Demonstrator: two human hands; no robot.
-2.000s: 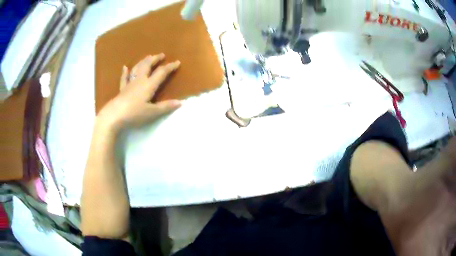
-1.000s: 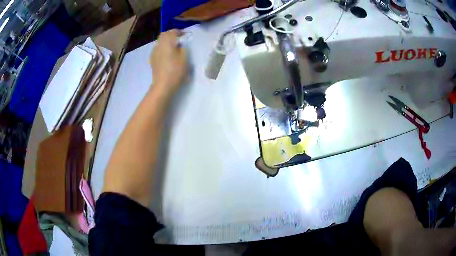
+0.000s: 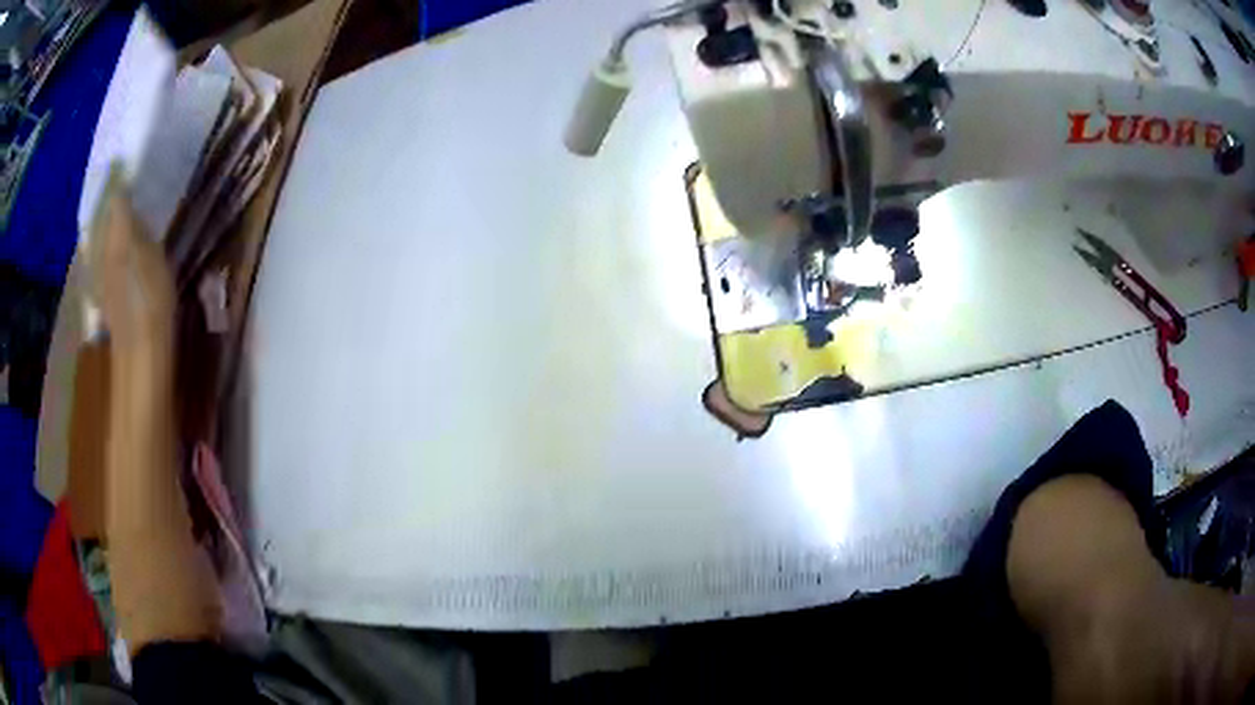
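Note:
My left hand [image 3: 127, 276] is at the far left, blurred, with its fingertips at the lower end of a white sheet [image 3: 131, 117]. The sheet is raised at an angle beside the pile of white sheets [image 3: 227, 172]. The stack of brown pieces [image 3: 90, 441] is partly hidden behind my left hand and forearm. My right forearm shows at the lower right, but the hand itself is out of the picture.
The white sewing machine [image 3: 991, 138] stands at the upper right, its lamp lit over the needle plate [image 3: 757, 282]. Red-handled thread snips [image 3: 1135, 289] lie right of the needle. A white cylindrical fitting [image 3: 597, 113] hangs over the table [image 3: 454, 344]. A pink strip [image 3: 220, 503] lies at left.
My left hand has moved from the table's back edge to the white sheets at the left, and one sheet is now raised. The brown panel has left the table and is out of view.

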